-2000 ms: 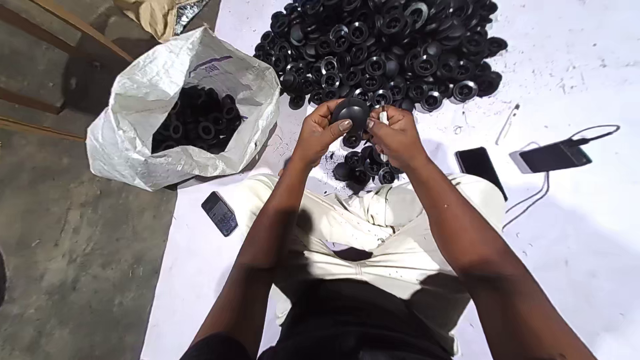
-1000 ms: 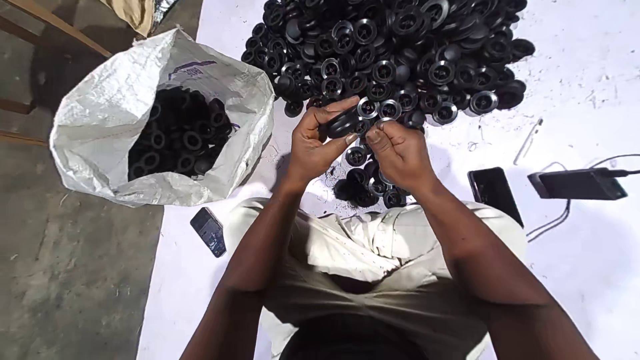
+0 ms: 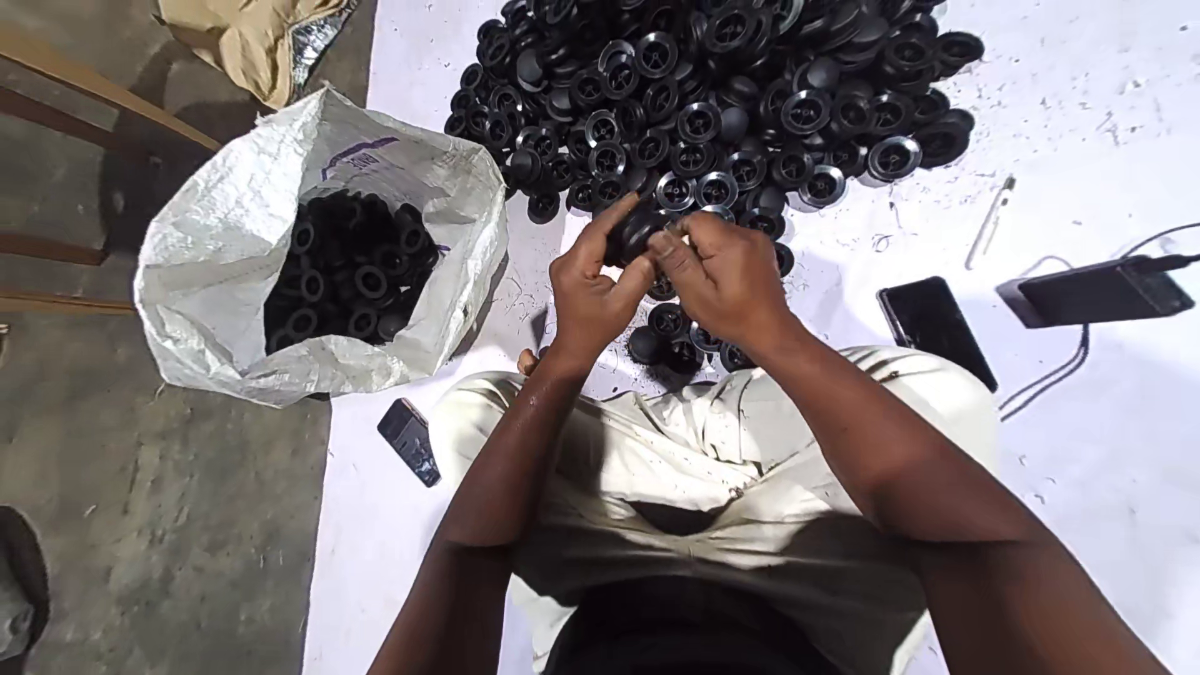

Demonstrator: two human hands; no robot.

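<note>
My left hand (image 3: 600, 281) is closed around a round black plastic part (image 3: 637, 230), seen between thumb and forefinger. Against the right side of that part are the thumb and fingers of my right hand (image 3: 727, 272); whether they grip it or something small is hidden. Beyond both hands lies a large heap of round black parts (image 3: 698, 122), many with a spoked centre inside a shiny rim. A smaller group of the same parts (image 3: 667, 321) lies between my wrists, near my lap. An open white woven sack (image 3: 211, 244), to my left, holds many black rings and discs (image 3: 370, 281).
A phone (image 3: 409, 441) lies by my left knee and another (image 3: 937, 328) by my right. Farther right are a black power bank (image 3: 1106, 292) with cables and a thin pen-like tool (image 3: 991, 222). Wooden bars (image 3: 112, 84) and brown wrapping (image 3: 253, 42) are at upper left.
The disc's broad smooth face, seen between my hands two seconds ago, no longer shows that way; my hands have turned it and stay close together. The view has shifted somewhat.
</note>
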